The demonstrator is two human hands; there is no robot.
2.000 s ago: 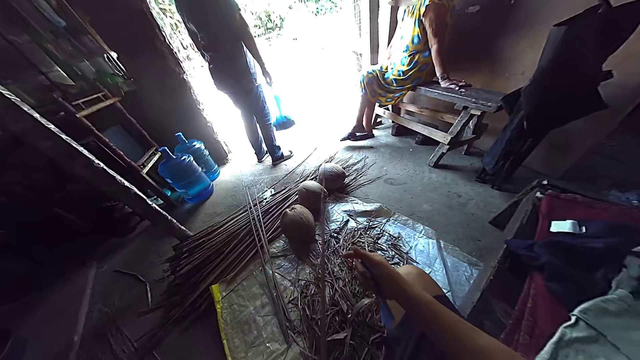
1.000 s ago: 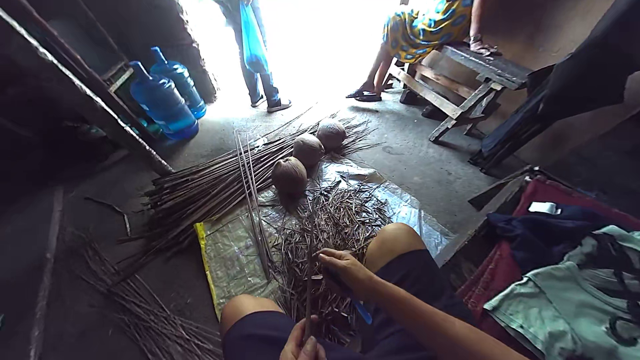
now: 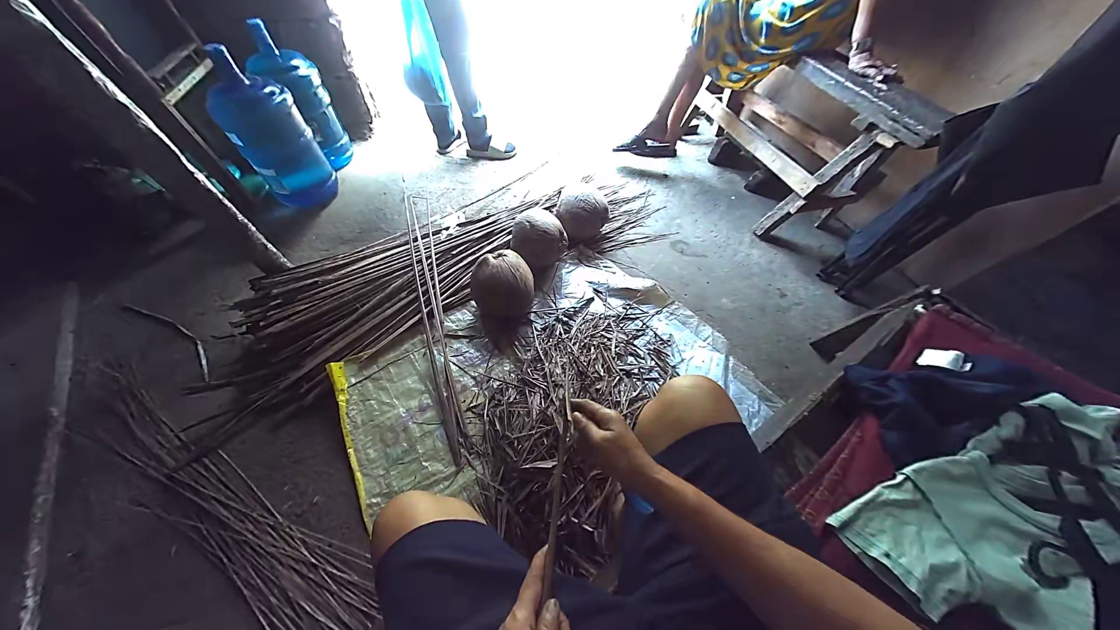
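My left hand [image 3: 535, 598], at the bottom edge, grips the lower end of a thin dry palm leaf strip [image 3: 556, 499]. Farther up, the fingers of my right hand [image 3: 605, 437] close on the same strip. Something blue shows under my right forearm; what it is cannot be told. Beneath the strip lies a heap of dry leaf shavings [image 3: 534, 420] on a woven plastic sack [image 3: 394, 429] with a yellow edge. Three coconuts [image 3: 502, 284] stand in a row on a bundle of long dry leaf strips [image 3: 350, 306]. Thin ribs [image 3: 429, 306] lie over the sack's left part.
A pile of thin sticks [image 3: 236, 516] lies at lower left. Two blue water jugs [image 3: 271, 136] stand at upper left. One person stands in the doorway; another sits on a wooden bench [image 3: 866, 96]. Clothes [image 3: 962, 490] lie on a red cloth at right.
My left hand, out of view two seconds ago, now shows at the bottom edge on the strip. The view has tilted down. My right hand stays over the shavings.
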